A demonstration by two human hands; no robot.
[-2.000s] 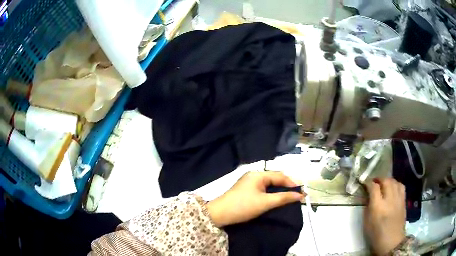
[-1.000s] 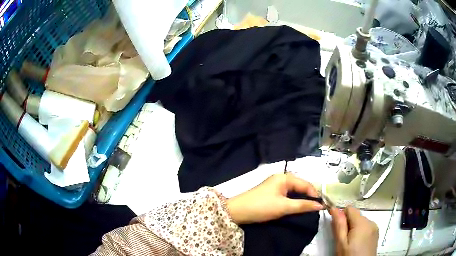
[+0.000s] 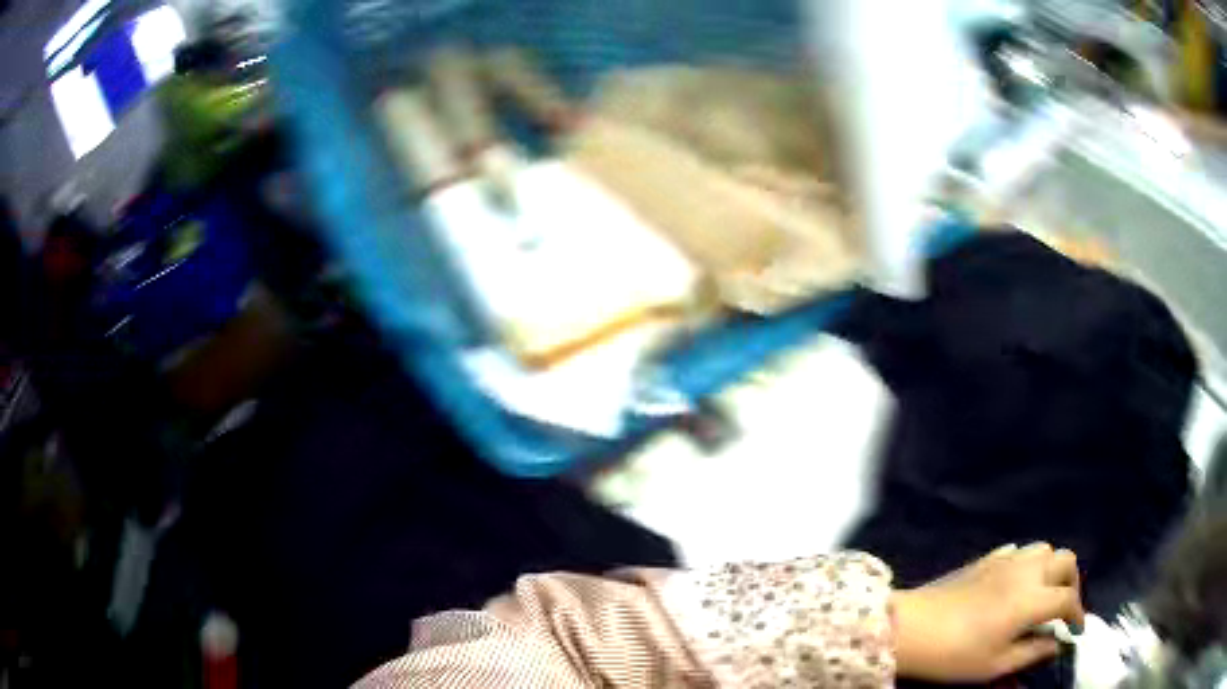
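The picture is blurred. My left hand point(image 3: 989, 617) is at the lower right, in a flowered cuff, with its fingers curled and thumb close below them. A small whitish bit shows at its fingertips; I cannot make out what it is or whether it is gripped. The black garment cloth point(image 3: 1029, 390) lies spread on the white table point(image 3: 794, 451), above and beyond my hand. More black shows just below the fingertips. My right hand is out of the picture.
The blue basket point(image 3: 538, 455) stands left of the cloth, holding white and tan rolls point(image 3: 431, 141), tan sheer material point(image 3: 727, 175) and a yellow-edged block point(image 3: 599, 330). A white length point(image 3: 888, 135) hangs over its edge. A dark blurred shape is at the right edge.
The view has swung left, so basket and cloth appear further right. The sewing machine's head and my right hand have left the picture. My left hand no longer visibly pinches the cloth edge.
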